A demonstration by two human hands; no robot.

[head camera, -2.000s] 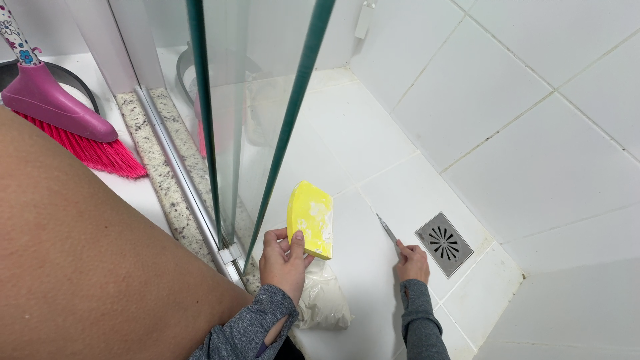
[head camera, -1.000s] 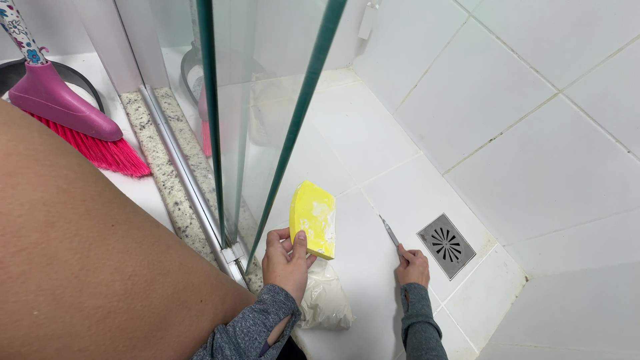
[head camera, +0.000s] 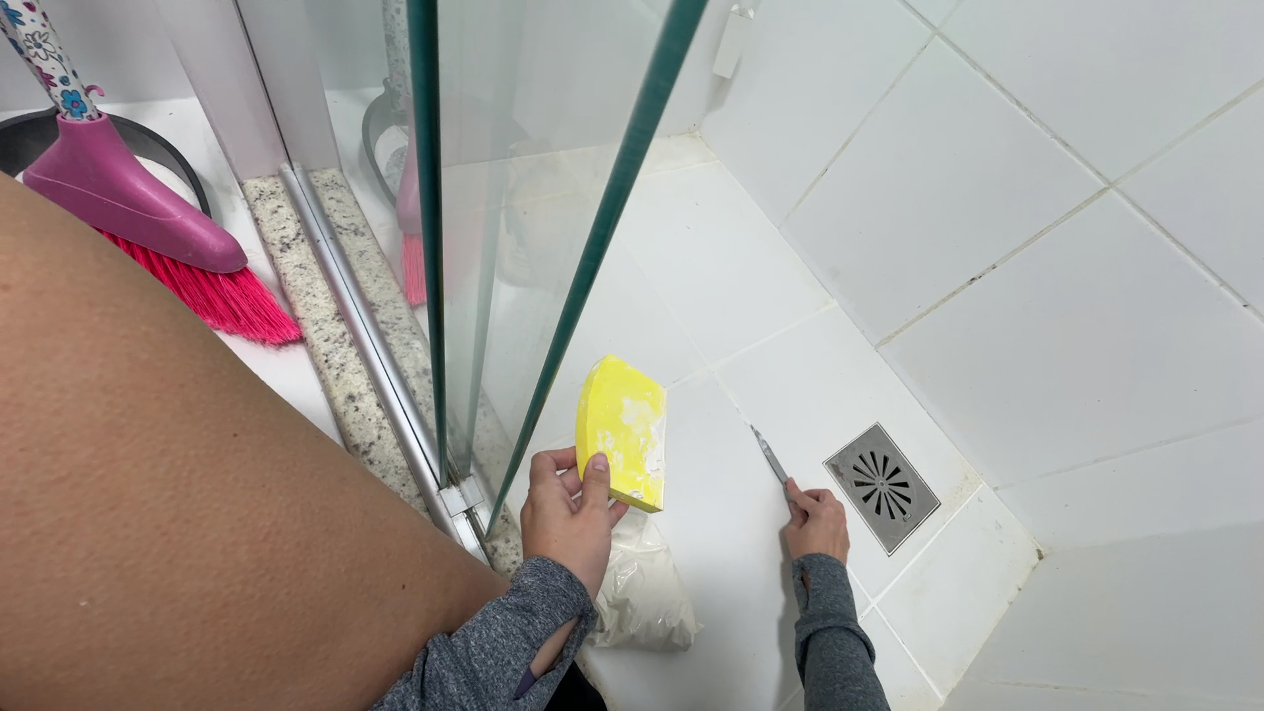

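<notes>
My left hand (head camera: 571,513) grips the lower edge of a yellow sponge (head camera: 624,430) smeared with white material, held above the shower floor. Under it, partly hidden by the hand, a clear plastic bag of whitish material (head camera: 647,588) rests on the tiles. In my right hand (head camera: 818,521) is a slim metal tool with a pointed blade (head camera: 769,454); its tip is at a joint line between white floor tiles (head camera: 716,474). A square metal drain cover (head camera: 882,488) lies just right of that hand.
Green-edged glass door panels (head camera: 602,247) stand left of the sponge, over a metal track (head camera: 360,336) on a speckled stone sill (head camera: 316,306). Beyond it are a pink broom (head camera: 148,202) and a dark round-rimmed object (head camera: 173,158). White wall tiles (head camera: 1076,326) rise at right. My bare leg (head camera: 197,474) fills the lower left.
</notes>
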